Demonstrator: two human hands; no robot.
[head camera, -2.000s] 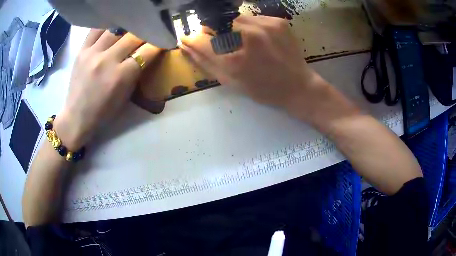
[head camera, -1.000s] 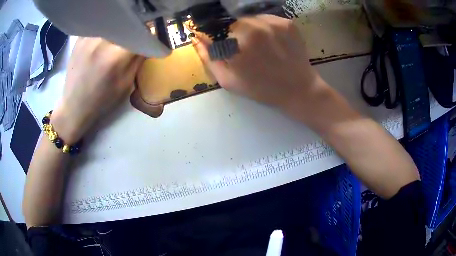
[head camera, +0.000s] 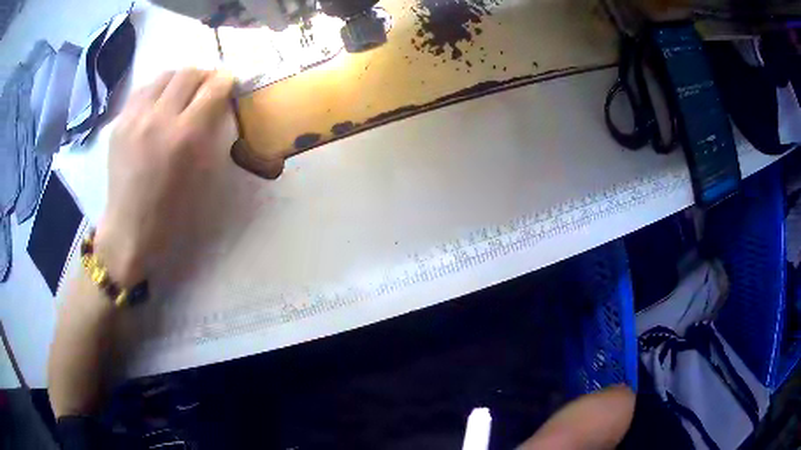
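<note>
The pale sewing machine head (head camera: 299, 26) is at the top, its lamp glaring around the needle area. A dark ridged knob (head camera: 364, 33) sits beside it. My left hand (head camera: 171, 145), with a beaded bracelet, lies on the table left of the yellow-tan machine bed (head camera: 307, 110). Its fingertips are near the bed's left edge; whether they hold anything cannot be told. My right hand is out of the picture; only a bare part of that arm and a dark sleeve show at the bottom edge.
Black-handled scissors (head camera: 637, 101) and a smartphone (head camera: 698, 114) lie at the right. Grey and dark fabric pieces (head camera: 57, 230) lie far left. Blue baskets (head camera: 606, 316) and striped bundled pieces (head camera: 703, 360) are below the table. A white tip (head camera: 477, 431) shows at the bottom.
My right hand has left the needle area and gone down out of the picture. My left hand remains left of the bed. The view has shifted slightly, showing more of the lower right basket.
</note>
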